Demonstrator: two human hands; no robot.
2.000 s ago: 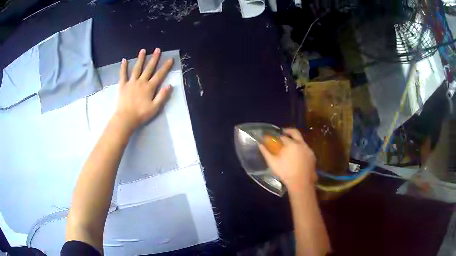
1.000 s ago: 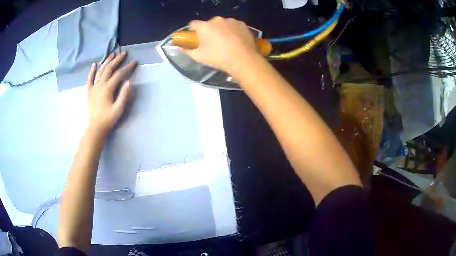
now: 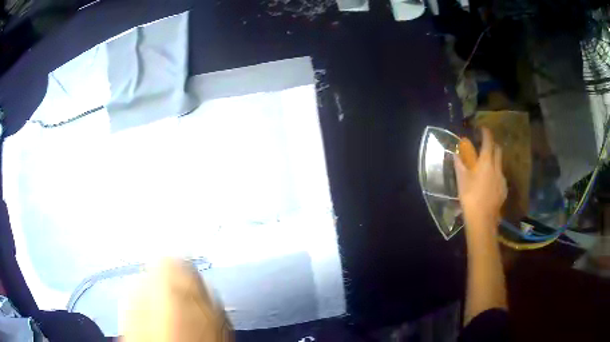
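A large light grey-blue garment panel [image 3: 267, 174], white in the glare, lies flat on the dark table cover [image 3: 388, 87]. A small darker grey cloth piece [image 3: 150, 73] lies creased over its upper edge. My right hand [image 3: 481, 180] is on the orange handle of the steam iron [image 3: 438, 177], at the right of the dark cover by the iron rest. The iron is off the panel. My left hand [image 3: 175, 304] is blurred at the bottom over the panel's lower edge; its fingers cannot be made out.
The brown-yellow iron rest [image 3: 514, 160] is right of the iron. A blue and yellow hose and cable [image 3: 545, 239] curve from the iron to the right. Light cloth pieces [image 3: 407, 8] lie at the top edge. Crumpled cloth [image 3: 17, 324] is at the lower left.
The iron in my right hand has moved from the panel's upper edge down and right to beside the rest. My left hand has moved down from the panel's upper part to the bottom.
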